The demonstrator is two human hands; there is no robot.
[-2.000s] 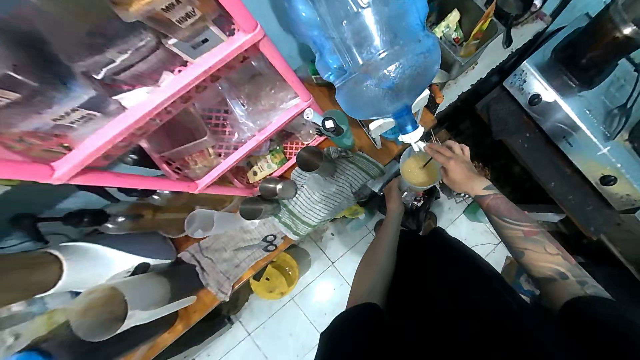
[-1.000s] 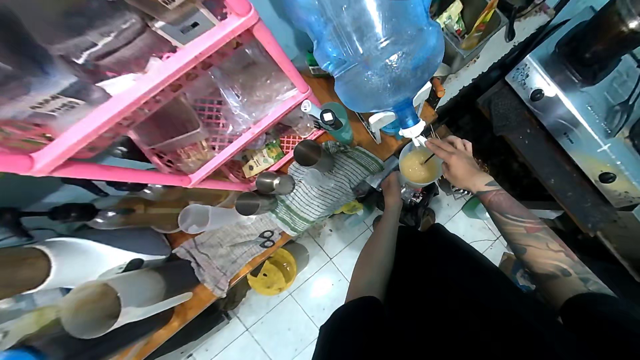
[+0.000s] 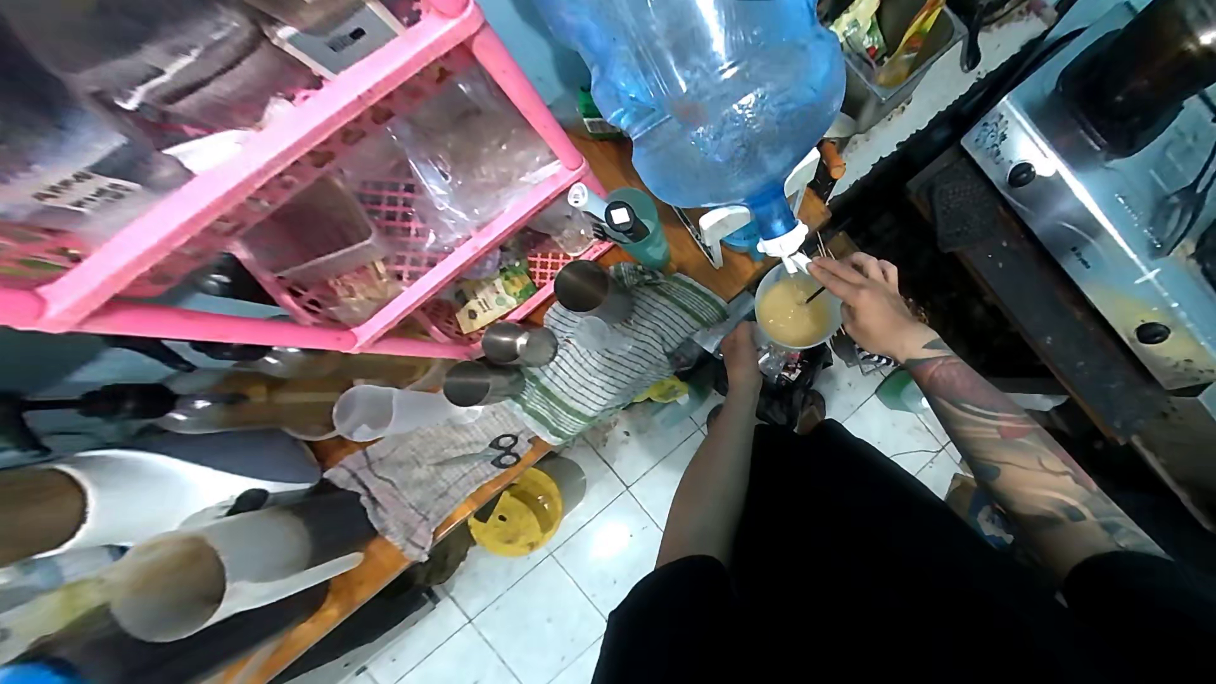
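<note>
A cup of pale yellow-brown liquid (image 3: 790, 313) is under the white spout (image 3: 785, 243) of a blue water jug (image 3: 722, 104), which is tipped neck-down. My left hand (image 3: 741, 356) is at the cup's lower left side and grips it; its fingers are partly hidden. Above the cup's right rim, my right hand (image 3: 869, 302) has its fingertips at the spout. A thin dark stick or handle (image 3: 814, 295) stands in the liquid near those fingers. Whether the right hand holds it or the spout's lever, I cannot tell.
Left of the jug stands a pink plastic shelf (image 3: 285, 180). Metal cups (image 3: 518, 344) and a striped cloth (image 3: 627, 342) lie along the wooden counter, with scissors (image 3: 505, 451) nearer its edge. A gas stove (image 3: 1092, 199) is at right. A yellow container (image 3: 518, 513) is below the counter.
</note>
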